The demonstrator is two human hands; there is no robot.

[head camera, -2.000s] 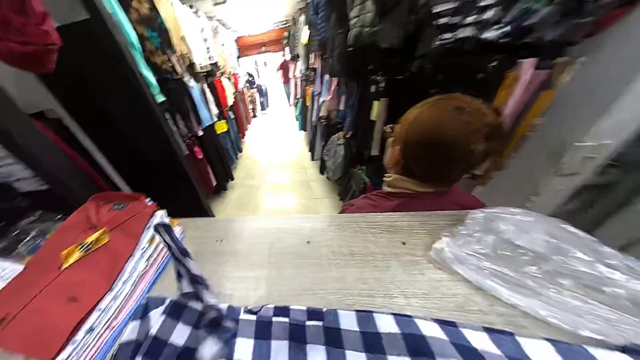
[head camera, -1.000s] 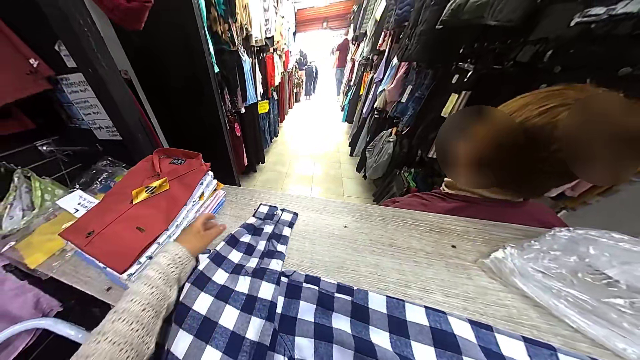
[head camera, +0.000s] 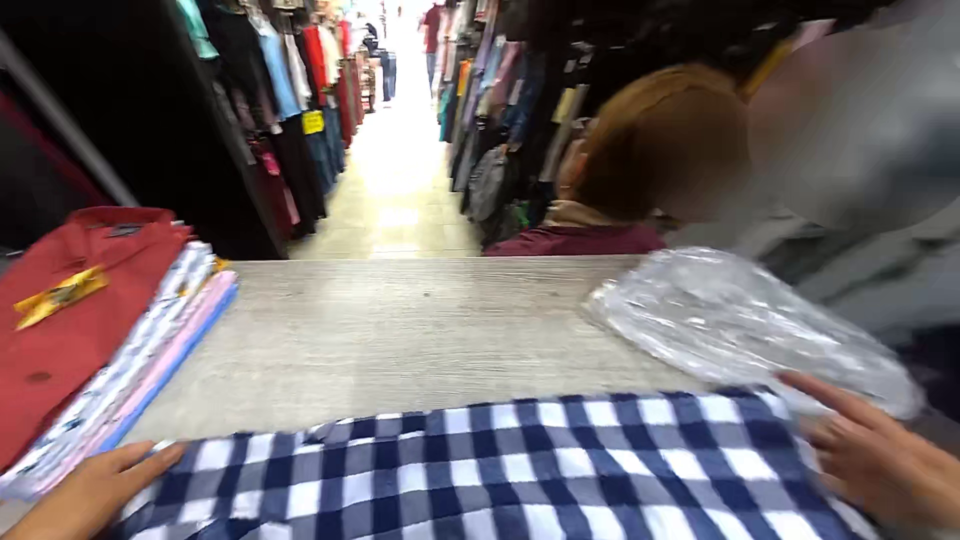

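A navy and white checked cloth garment lies spread across the near side of the counter. My left hand rests at its left edge, thumb and fingers at the cloth; whether they pinch it is unclear. At the right edge is my right hand, blurred, its index finger extended over the corner and the other fingers curled near the fabric. Beyond that hand lies a crumpled clear plastic bag. To the left, a red folded shirt with a yellow strip tops a stack of folded shirts.
The pale wood-grain counter runs across the view. Behind its right part is a person in a maroon top, with another blurred person beside them. Racks of hanging clothes line an aisle.
The checked cloth, earlier bunched toward the left with a raised fold, now lies wider across the counter. My left hand has moved from beside the shirt stack to the cloth's left edge. My right hand has come into view.
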